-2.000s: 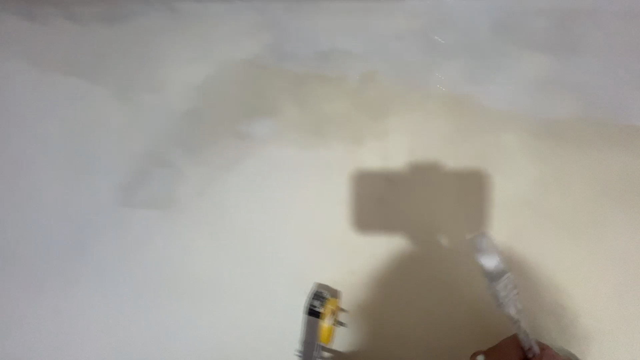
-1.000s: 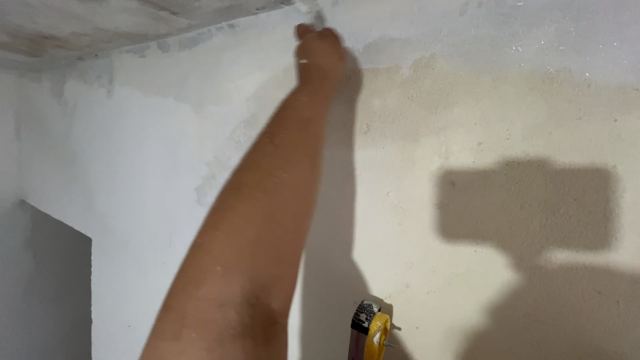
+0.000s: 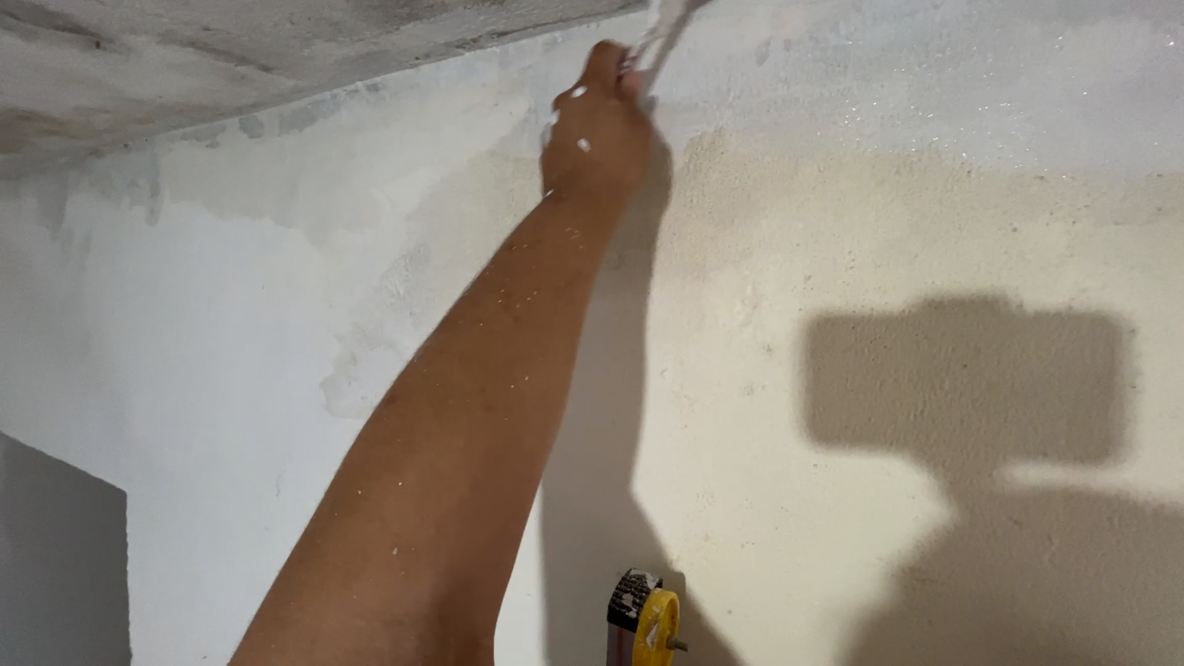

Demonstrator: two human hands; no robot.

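My left hand (image 3: 597,129), spotted with white paint, is raised high against the wall near the ceiling. It is closed round the handle of a paintbrush (image 3: 647,42), which is blurred and runs out of the top of the view, so its bristles are hidden. White flecks dot the forearm, which comes up from the lower left. Behind the hand, the wall (image 3: 740,388) has a whitish upper band, glistening in places, over a cream surface. My right hand is not in view.
A rough grey ceiling (image 3: 231,55) slopes across the upper left. At the bottom stands what looks like a ladder's top end (image 3: 634,597), with a yellow round part (image 3: 657,629) and a bolt. A grey recess or opening (image 3: 60,555) is at the lower left. Shadows fall on the wall.
Two seconds ago a hand with a paint-covered brush was low at the right; one second ago my left arm was stretched up to the wall's top, where it remains. The view has shifted.
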